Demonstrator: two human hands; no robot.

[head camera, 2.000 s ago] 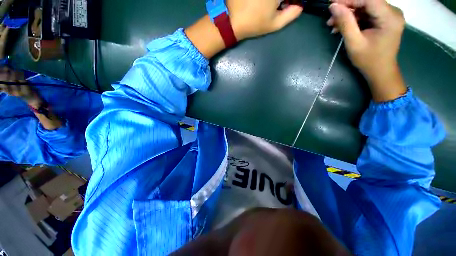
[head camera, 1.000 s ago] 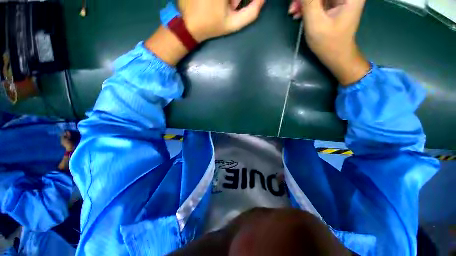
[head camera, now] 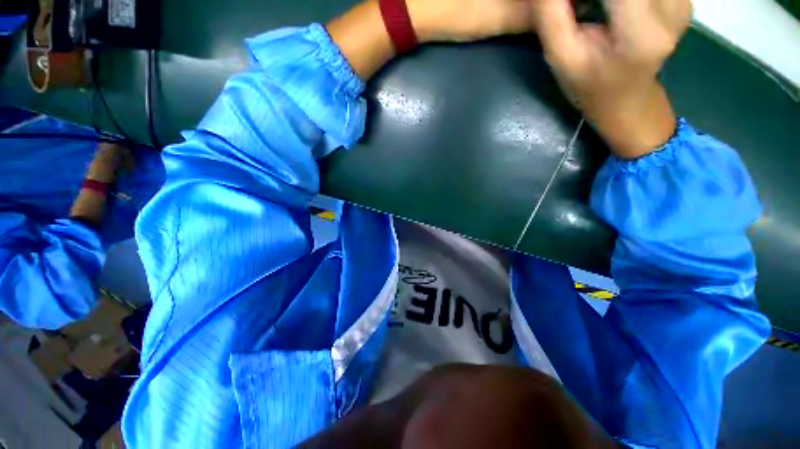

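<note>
My left hand (head camera: pixel 469 19) reaches in from the left at the top edge, with a dark red band (head camera: pixel 397 24) on the wrist. Its fingers are hidden behind my right hand or cut off by the edge. My right hand (head camera: pixel 610 57) is beside it at the top, partly cut off and blurred, with bent fingers. A dark patch shows between the right fingers; I cannot tell whether it is a held part. Both hands are over the dark green bench mat (head camera: pixel 456 149), and they overlap or touch near the left fingertips.
A black box with a pale label (head camera: pixel 121 19), a brown piece (head camera: pixel 58 72) and dark cords (head camera: pixel 151 96) are at the upper left. A neighbouring person's arm (head camera: pixel 89 200) is at the left. White edging (head camera: pixel 754 35) runs at the upper right. Cartons (head camera: pixel 96 342) lie lower left.
The hands were apart a second ago. Now my left hand has moved right and meets my right hand. The view has shifted, and the neighbouring person's arm has moved.
</note>
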